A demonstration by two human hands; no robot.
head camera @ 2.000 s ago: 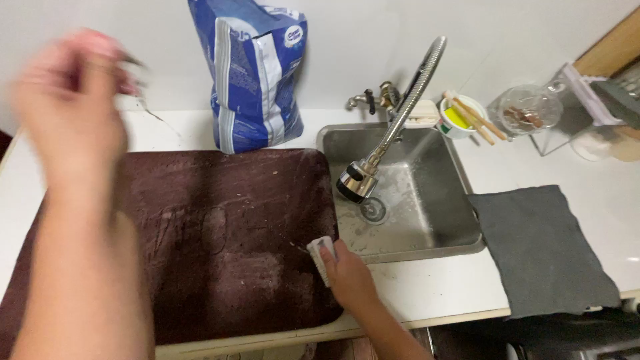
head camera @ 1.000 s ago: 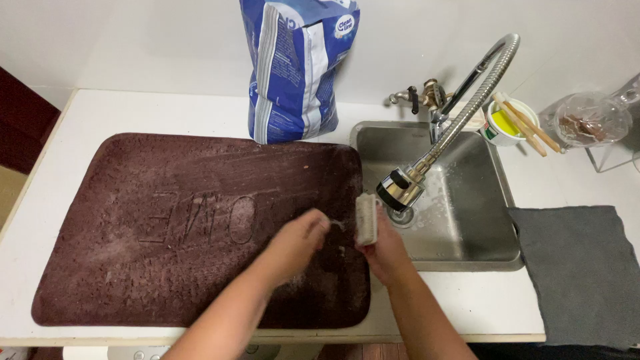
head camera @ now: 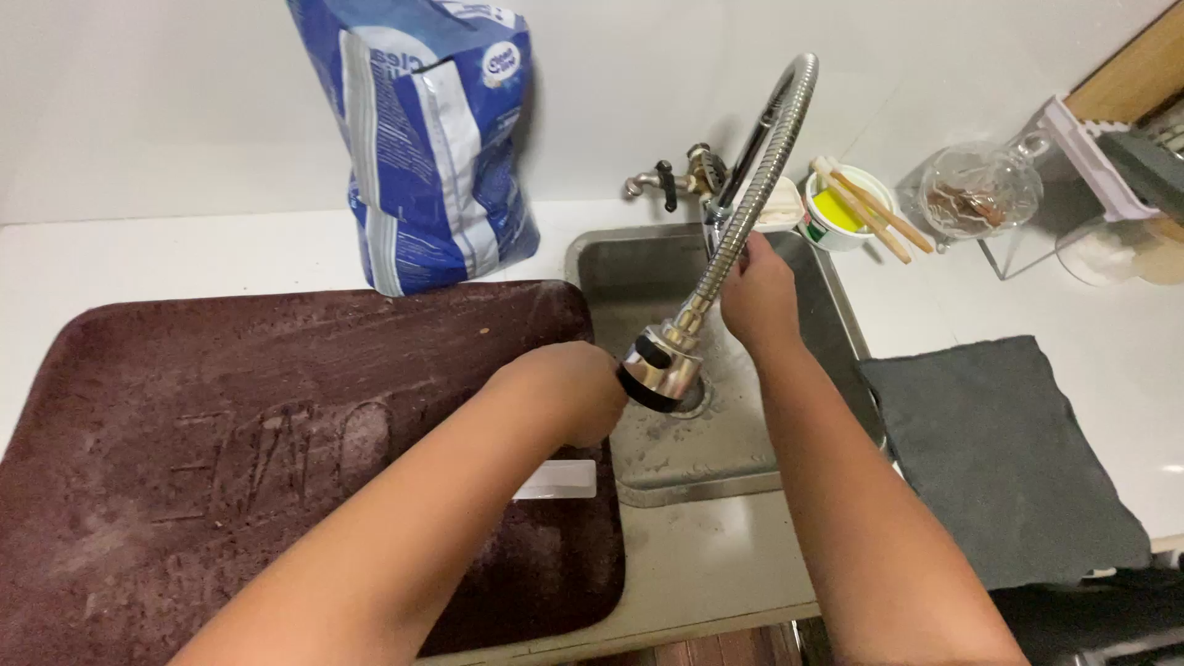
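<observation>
My left hand [head camera: 573,393] is over the right edge of a dark red-brown mat [head camera: 277,444] with raised lettering, beside the faucet's spray head [head camera: 662,365]; its fingers are hidden. My right hand [head camera: 760,294] reaches over the steel sink [head camera: 703,453] to the base of the flexible-neck faucet [head camera: 786,120], its fingertips mostly hidden behind the neck. On the mat, partly behind my left forearm, lies a white brush or similar flat object [head camera: 560,479].
A blue bag [head camera: 444,157] stands behind the mat. Right of the faucet are a white tub [head camera: 837,208] with wooden-handled tools [head camera: 874,208] and a clear glass container [head camera: 980,190]. A grey cloth [head camera: 1008,462] lies right of the sink.
My right hand has moved from the mat's right edge to the faucet base. The white object it held now lies on the mat. My left hand has moved right, close to the spray head.
</observation>
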